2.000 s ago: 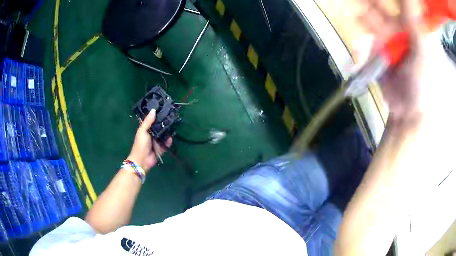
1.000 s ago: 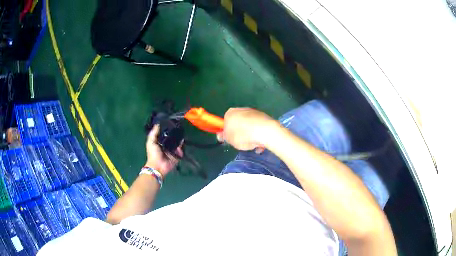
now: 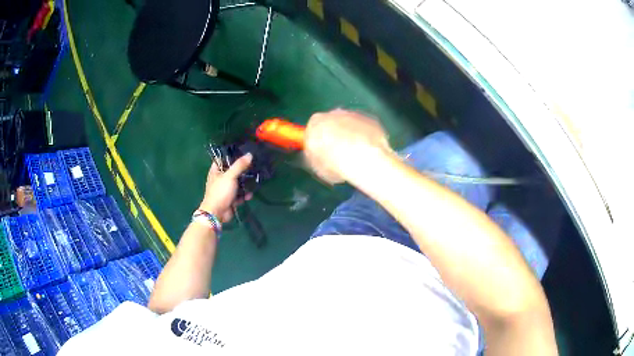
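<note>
My left hand (image 3: pixel 226 186) holds the black fan unit (image 3: pixel 256 161) above the green floor, with my thumb on its near side. Dark cables hang below the unit, one ending in a clear-wrapped end (image 3: pixel 299 200). My right hand (image 3: pixel 344 144) is blurred and closed around the orange-red air blow gun (image 3: pixel 281 133), whose front end is close to the unit's upper right. Whether they touch cannot be told. A pale air hose (image 3: pixel 486 180) runs right from behind my right wrist across my jeans.
A round black stool (image 3: pixel 170 38) stands at the upper left. Stacked blue crates (image 3: pixel 76 233) with clear wrap are at the left, beside a yellow floor line. The pale bench edge (image 3: pixel 518 115) curves along the right.
My right hand brought the blow gun from the bench side at the right to the unit, then moved slightly up. My left hand has turned the unit so its fan face no longer shows clearly.
</note>
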